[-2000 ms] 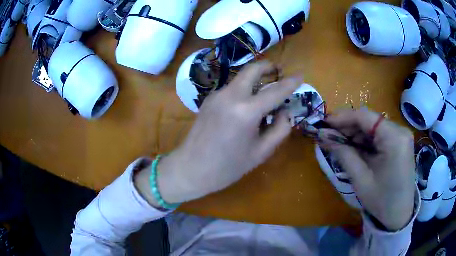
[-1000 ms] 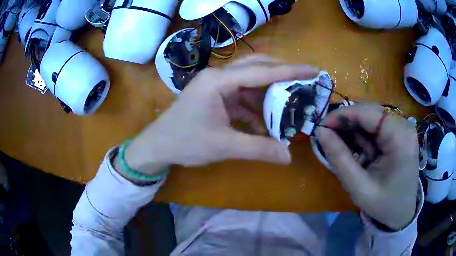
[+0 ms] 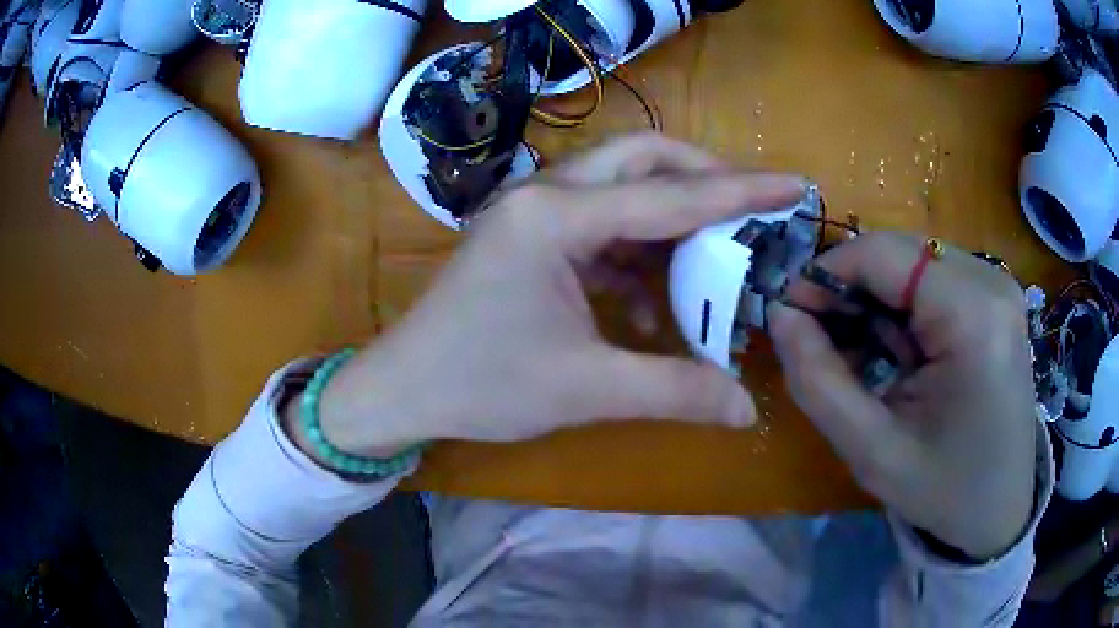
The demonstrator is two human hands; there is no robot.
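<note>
My left hand (image 3: 577, 294) holds a white base shell (image 3: 707, 292) between thumb and fingers, its open side turned to the right. Dark and metallic parts show inside the shell. My right hand (image 3: 920, 356) is at the open side, its thumb and forefinger pinched at the inner parts. A dark slim tool, perhaps tweezers (image 3: 825, 280), shows between its fingers. Thin dark leads show near the shell's upper edge. What the right fingertips touch is partly hidden and blurred.
Another open shell (image 3: 411, 123) with yellow and black wires lies beyond my left hand. White camera bodies lie at the left (image 3: 160, 184), the far left-centre (image 3: 325, 61) and the right (image 3: 1070, 160). The orange-brown bench top (image 3: 295, 307) curves along its near edge.
The shell has turned so more of its white outside shows and its inside faces right. The right fingertips have moved in against its open side. The white connector seen earlier is hidden.
</note>
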